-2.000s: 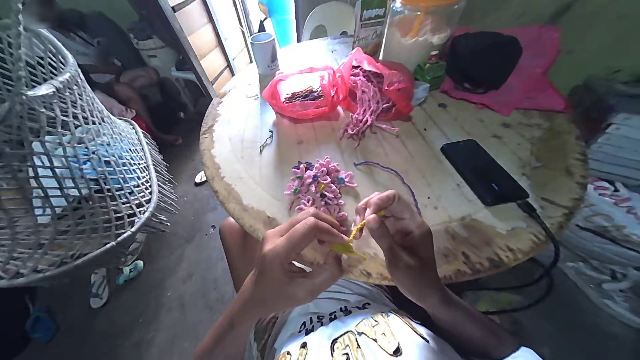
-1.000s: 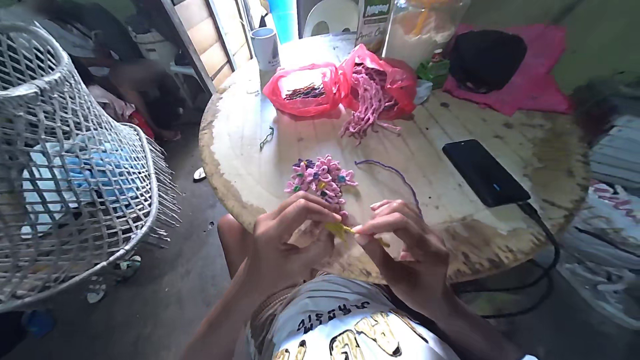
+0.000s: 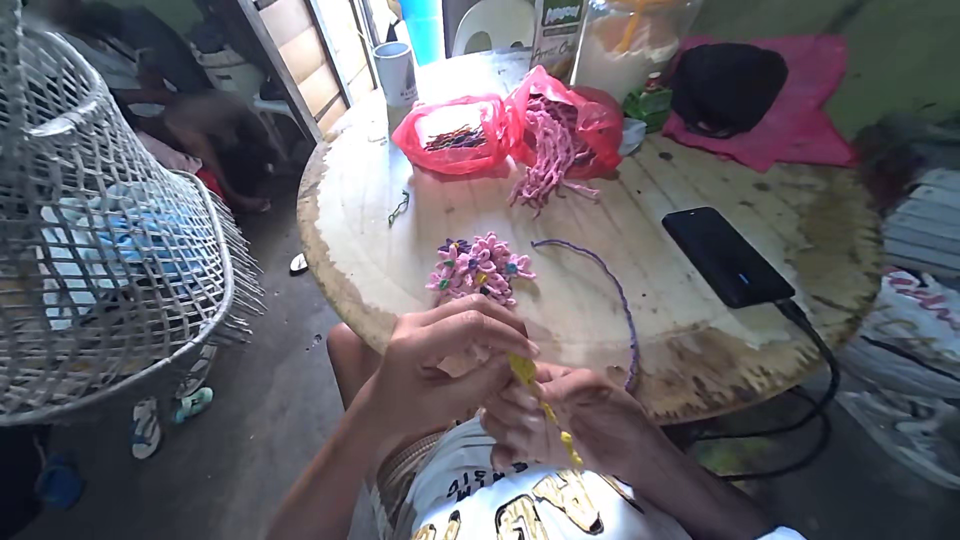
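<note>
Between my two hands is a thin yellow cord piece (image 3: 551, 412), bunched or looped at its upper end, with its tail hanging over my shirt. My left hand (image 3: 457, 352) pinches the upper end between thumb and fingertips. Just below, my right hand (image 3: 574, 416) has its fingers closed around the middle of the cord. Beyond my left hand lies a pile of pink crocheted flowers (image 3: 480, 266) with variously coloured centres. A purple braided cord (image 3: 615, 285) curves over the wooden table (image 3: 360, 277) to the right of the flowers. A short dark green cord (image 3: 399, 208) lies farther back.
Red plastic bags, one with dark cords (image 3: 454, 139) and one with pink cords (image 3: 551, 142), stand at the back near a mug (image 3: 396, 75) and a jar (image 3: 630, 52). A phone (image 3: 727, 259) with a cable lies right. Left are a woven hanging chair (image 3: 112, 225) and a seated person.
The yellow piece now hangs down with its tail showing; a second ago only a small bit showed between my fingers. My right hand has moved lower, beneath my left fingertips.
</note>
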